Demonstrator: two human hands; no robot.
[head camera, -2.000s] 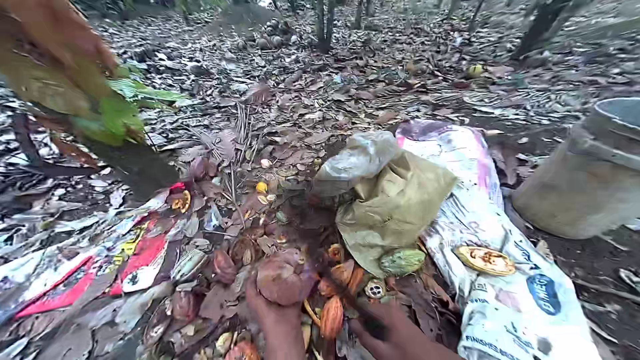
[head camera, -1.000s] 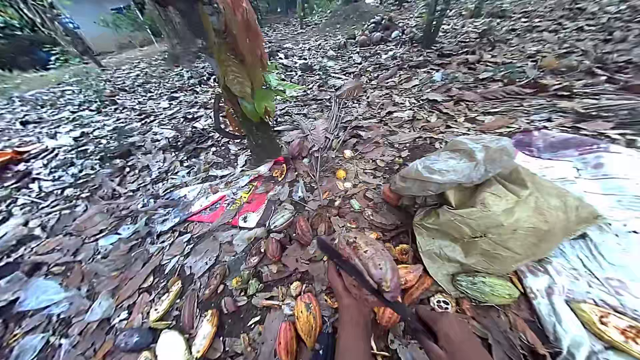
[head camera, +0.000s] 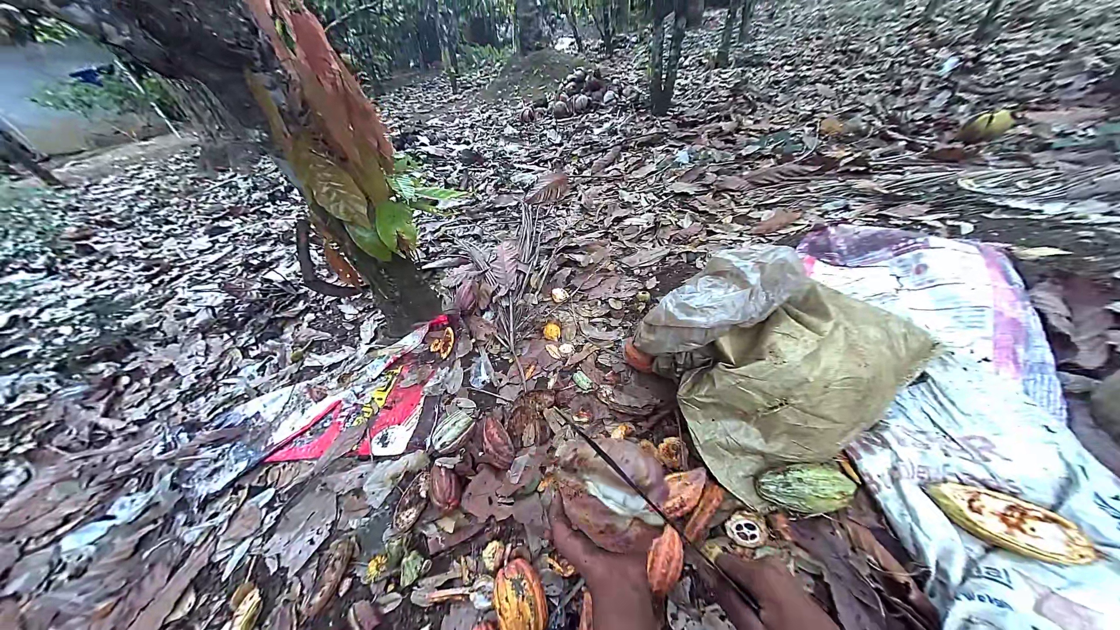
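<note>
My left hand (head camera: 599, 569), low in the centre, is closed on a large brownish-pink cocoa pod (head camera: 608, 490) that shows a pale patch on its side. My right hand (head camera: 757, 591), to its right at the bottom edge, grips a long thin dark blade (head camera: 626, 477) that slants up and left across the pod. Its handle is hidden in the fingers. Orange cocoa pods (head camera: 665, 560) lie close to both hands, and a cross-cut pod piece (head camera: 746, 528) with a pale inside is just above my right hand.
An olive sack (head camera: 796, 385) with clear plastic stands beyond the hands. White woven sacks (head camera: 971, 411) lie at right, bearing a halved pod (head camera: 1013, 522) near a green pod (head camera: 807, 488). A tree trunk (head camera: 394, 271) rises at left behind a red printed sack (head camera: 402, 411).
The blade, lying against the pod a second ago, now crosses over it at a steeper slant. A pale patch shows on the pod. The view has swung about.
</note>
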